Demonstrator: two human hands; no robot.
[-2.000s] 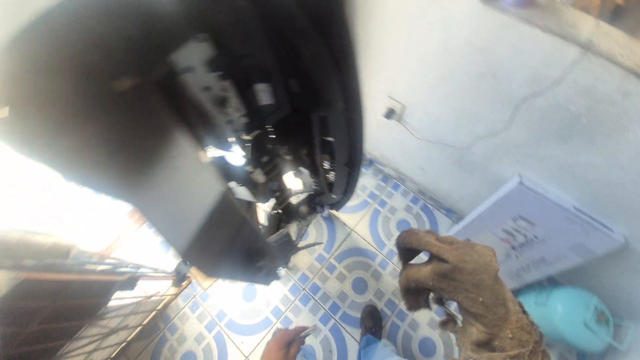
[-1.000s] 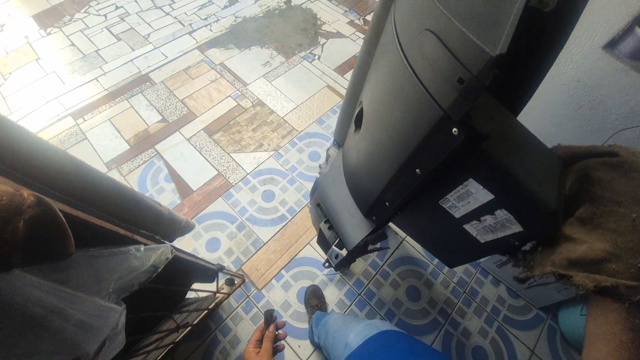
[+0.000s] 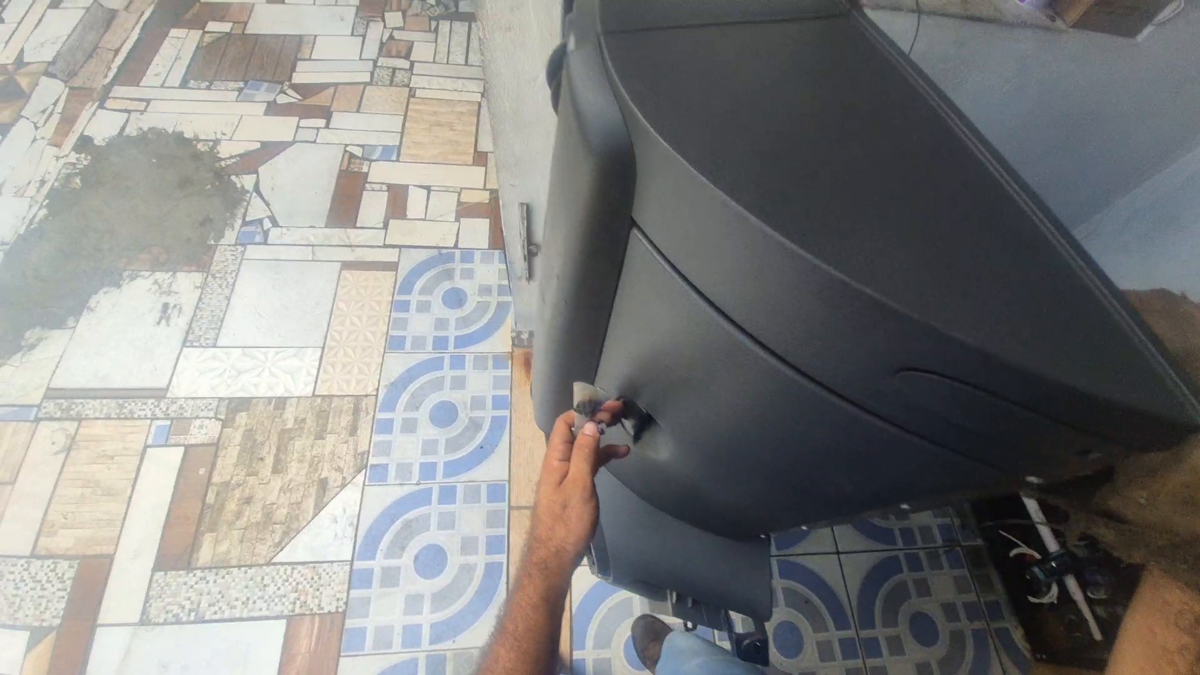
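Observation:
A large dark grey moulded car interior panel [image 3: 825, 309], which looks like a dashboard, stands tilted. My left hand [image 3: 577, 450], bare, is at a small dark opening [image 3: 642, 419] in its face. Thumb and fingers pinch a small greyish piece [image 3: 589, 398]; its exact kind is unclear. At the right edge, my right hand [image 3: 1148, 497] is in a brown fabric glove or wrap beside the panel's lower corner. The fingers are hidden, so its grip cannot be made out.
Patchwork tiles [image 3: 281, 300] cover the floor at left, bordered by blue-patterned tiles [image 3: 431, 560]. A grey wall [image 3: 1012, 84] is behind the panel. A shoe [image 3: 649, 639] shows at the bottom. At lower right lies a dark item with a white rod [image 3: 1064, 567].
The panel has turned so that its smooth outer face shows; labels faced me one second ago. My left hand has moved from the bottom of view up to the panel's opening.

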